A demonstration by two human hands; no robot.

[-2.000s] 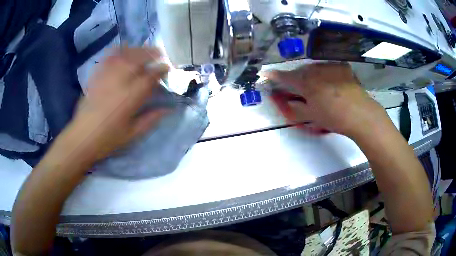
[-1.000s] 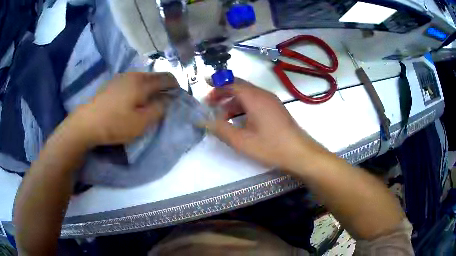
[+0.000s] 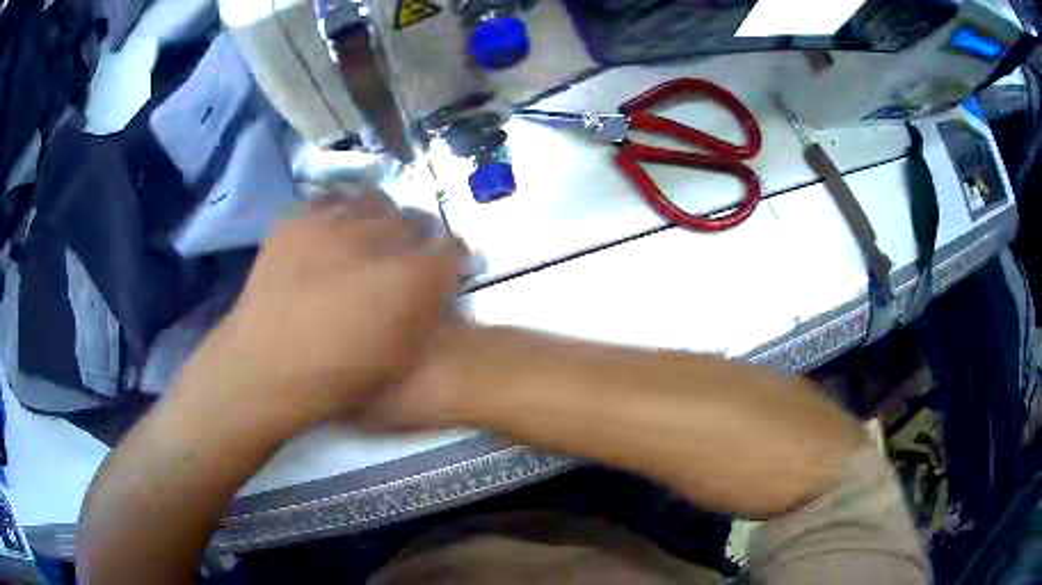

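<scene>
My left hand [image 3: 331,297] is blurred, just in front of the sewing machine head [image 3: 297,69]. My right hand [image 3: 400,383] is crossed in beneath and behind it, mostly hidden. The fingers of both are too blurred or covered to show what they hold. The navy and pale grey-blue garment cloth [image 3: 211,149] lies left of the needle area, partly hidden by my left hand. The bright needle area [image 3: 411,177] is just beyond my hands.
Red-handled scissors [image 3: 745,149] lie right of the machine's blue knobs [image 3: 493,181]. A thin brownish pointed tool [image 3: 846,206] and a narrow dark strip [image 3: 921,217] lie further right. A ruler strip [image 3: 389,489] runs along the front edge.
My right hand has moved left, away from the scissors and then under my left hand. The grey-blue cloth between my hands is now mostly out of sight. The view has shifted right.
</scene>
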